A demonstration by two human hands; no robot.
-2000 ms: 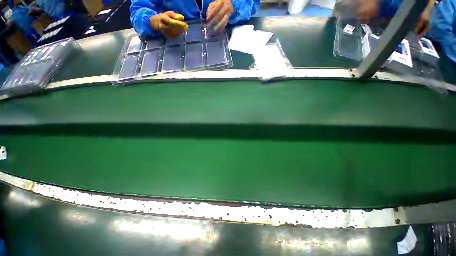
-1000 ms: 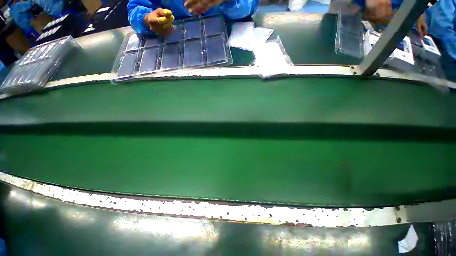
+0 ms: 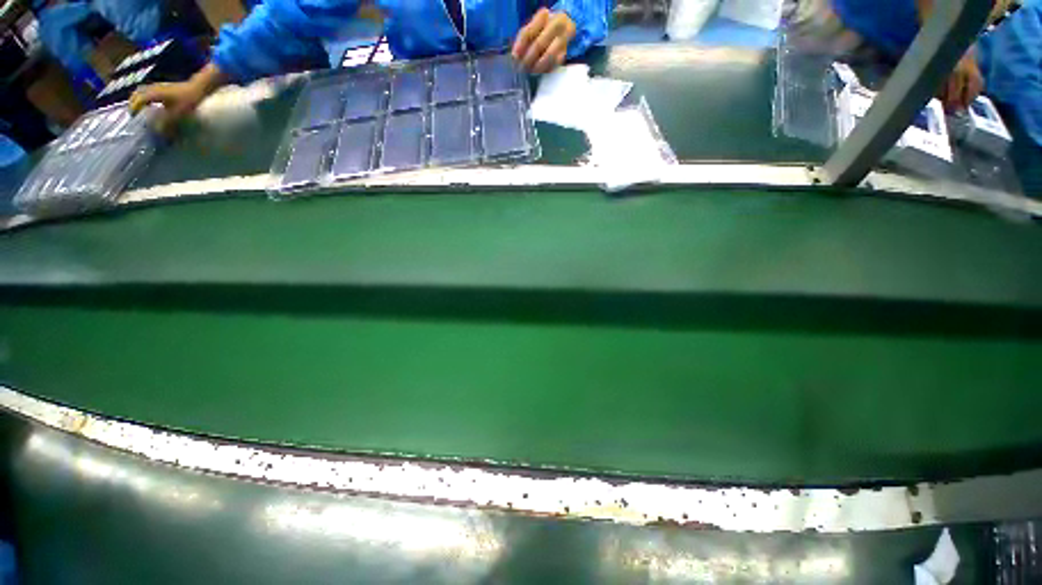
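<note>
Neither of my hands is in the picture. Nearest in front of me is the glossy dark green workbench top (image 3: 548, 560) with light reflections. A small white slip (image 3: 939, 560) lies at its right, beside a ridged clear stack of trays (image 3: 1015, 553) cut off by the picture's edge. Beyond the chipped white belt side rail (image 3: 457, 482) runs the green conveyor belt (image 3: 514, 389), with a dark band along it.
Across the belt, a person in a blue smock (image 3: 434, 29) touches a blister tray (image 3: 406, 120) and stacked trays (image 3: 86, 160). White sheets (image 3: 623, 137) lie beside them. An upright post (image 3: 914, 97) stands before white phone boxes (image 3: 923, 137) and another person's hand (image 3: 963, 82).
The person opposite has reached out to the stacked trays at the far left with the yellow-tipped hand. Their other hand has moved to the blister tray's right corner.
</note>
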